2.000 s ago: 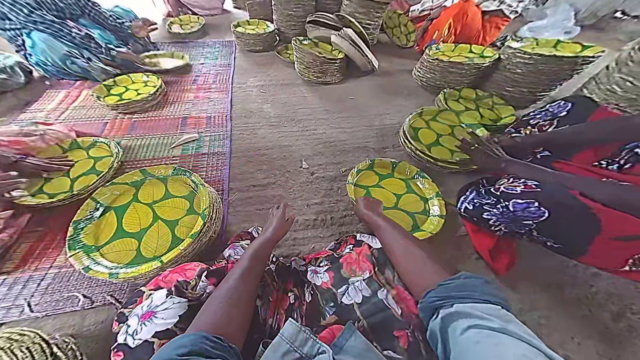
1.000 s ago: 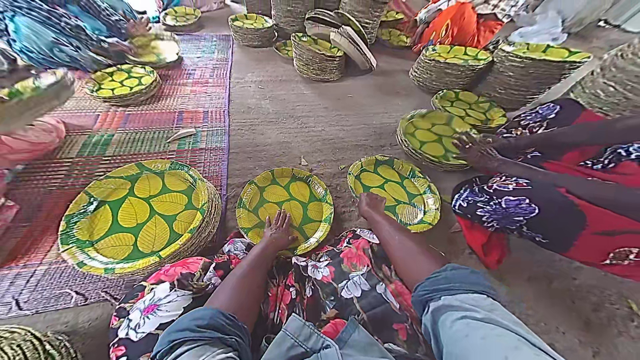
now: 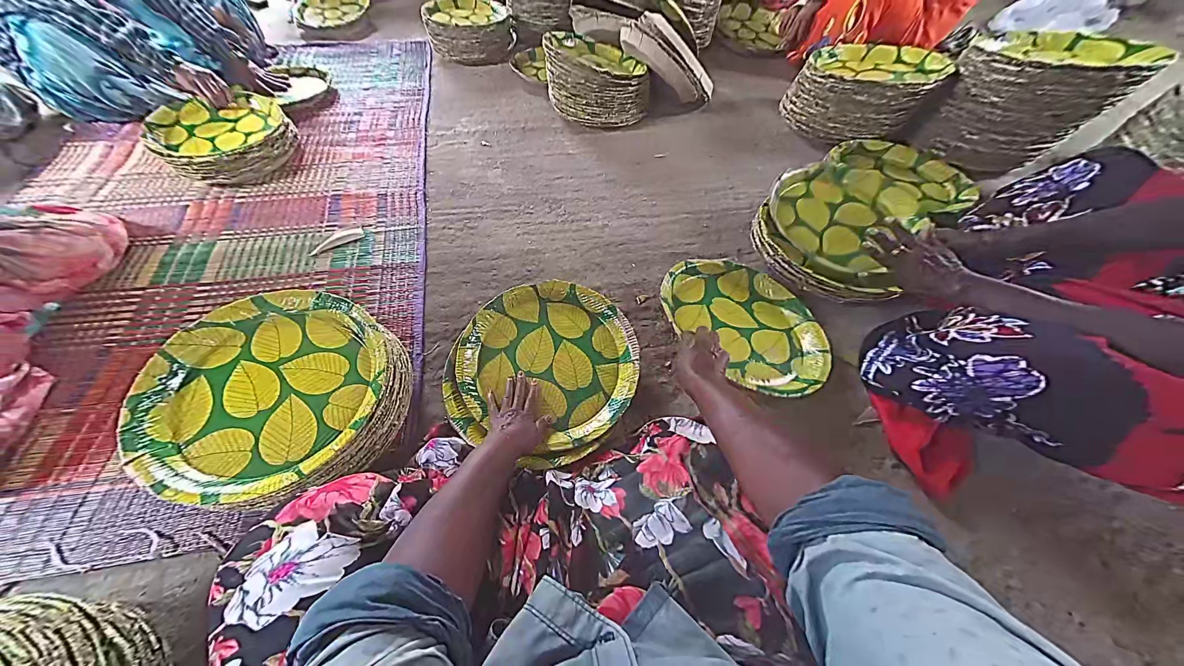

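My left hand (image 3: 518, 416) rests with fingers apart on the lower part of a leaf-patterned plate (image 3: 564, 347). That plate lies on another one, whose edge shows at its left and below, in front of my floral skirt. At the near-left edge of a separate leaf-patterned plate (image 3: 768, 319) is my right hand (image 3: 701, 359), its fingers on or under the rim; the grip is partly hidden. To the left a tall stack of larger leaf-patterned plates (image 3: 268, 398) stands partly on the woven mat.
A person's hand (image 3: 916, 262) touches plates stacked at the right (image 3: 832, 222). More stacks stand farther back, one (image 3: 222, 139) under another person's hands on the woven mat (image 3: 370, 176). Woven discs (image 3: 666, 55) lean against a stack (image 3: 597, 83). A coiled fibre item (image 3: 74, 634) sits at lower left.
Two seconds ago my left hand was over bare ground; a second ago it was on a plate there, and now a second plate's edge shows. My right hand has stayed at its plate.
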